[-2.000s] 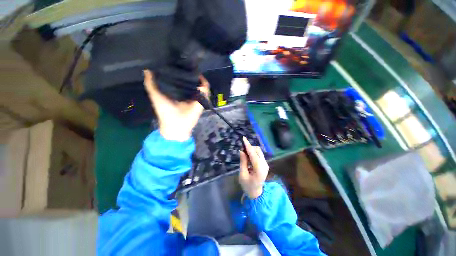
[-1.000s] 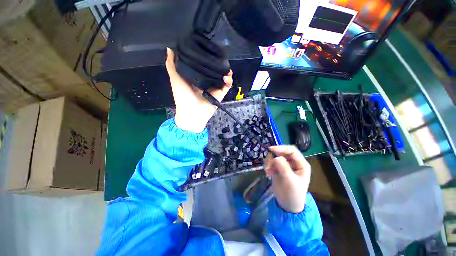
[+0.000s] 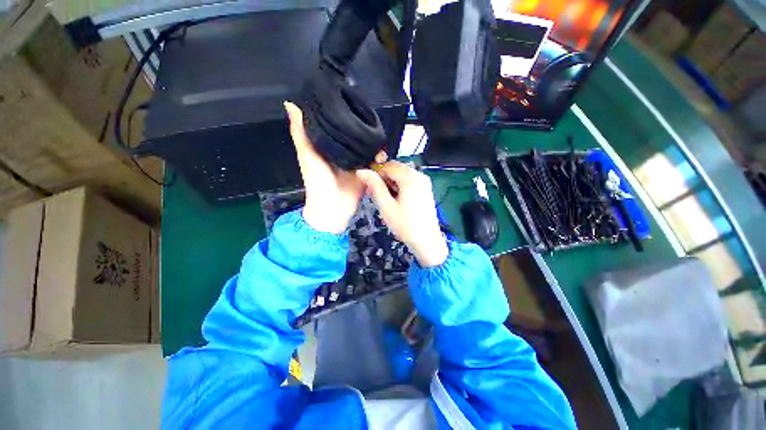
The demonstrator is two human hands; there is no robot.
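A black over-ear headset (image 3: pixel 343 117) is held up in front of the computer case, its second earcup near the monitor. My left hand (image 3: pixel 323 185) holds the lower earcup from below and the left side. My right hand (image 3: pixel 405 201) is at the lower edge of the same earcup, fingertips against it beside my left hand. Whether its fingers pinch a small part is hidden. The near tray (image 3: pixel 273 203), with small black blocks, lies below my hands, partly covered by them.
A black computer case (image 3: pixel 227 109) stands left of the monitor (image 3: pixel 579 25). A mouse (image 3: pixel 480 223) lies right of the near tray. The far tray (image 3: pixel 514 189) holds microphone sticks beside a blue bin (image 3: pixel 632 201). A grey bag (image 3: pixel 663 327) lies right; a carton (image 3: pixel 92 260) stands left.
My right hand has moved from over the near tray's right edge up to the earcup. The headset has turned, bringing its other earcup in front of the monitor. My left hand still holds it.
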